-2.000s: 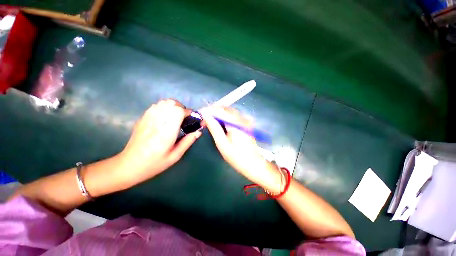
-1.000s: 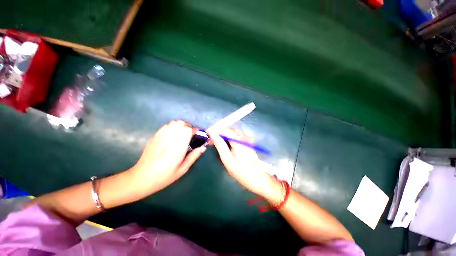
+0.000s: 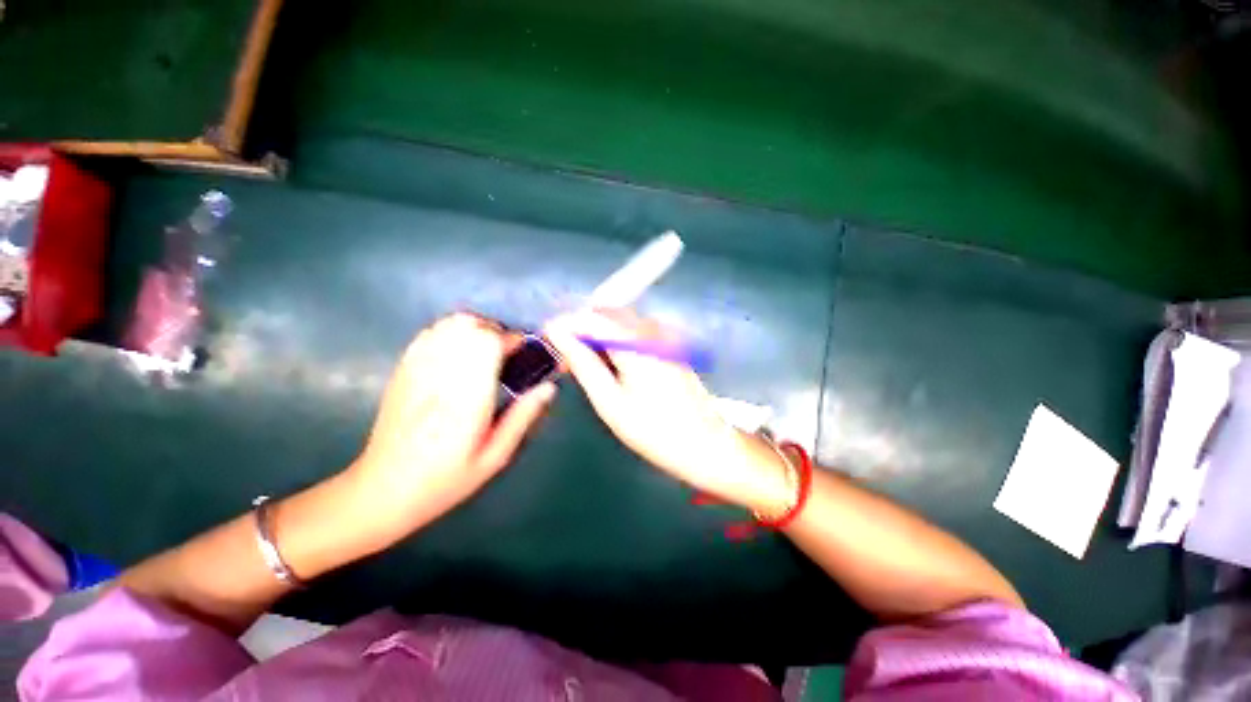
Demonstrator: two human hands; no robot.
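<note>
A watch with a dark square case [image 3: 527, 366] is between my two hands over the green mat. Its white strap [image 3: 641, 269] points up and to the right past my fingers. My left hand [image 3: 436, 401] grips the watch case from the left, fingers curled around it. My right hand [image 3: 656, 413] is closed on a thin blue stick [image 3: 679, 354], blurred, held like a pen with its rear end out to the right. The stick's tip is hidden by my fingers at the case edge. A bit of white cloth [image 3: 745, 412] shows behind my right wrist.
A red bin [image 3: 76, 254] with silver and white bits stands at the left, beside a clear bottle [image 3: 168, 309] with pink on it. A wood-edged green board [image 3: 251, 76] is upper left. A white card [image 3: 1056, 480] and clipboard papers [image 3: 1191, 432] lie right. Another person's sleeve [image 3: 25, 569] shows lower left.
The camera view has shifted, moving the bin and board left and the card right. Both hands keep their hold on watch and stick. A sleeve has appeared at the lower left.
</note>
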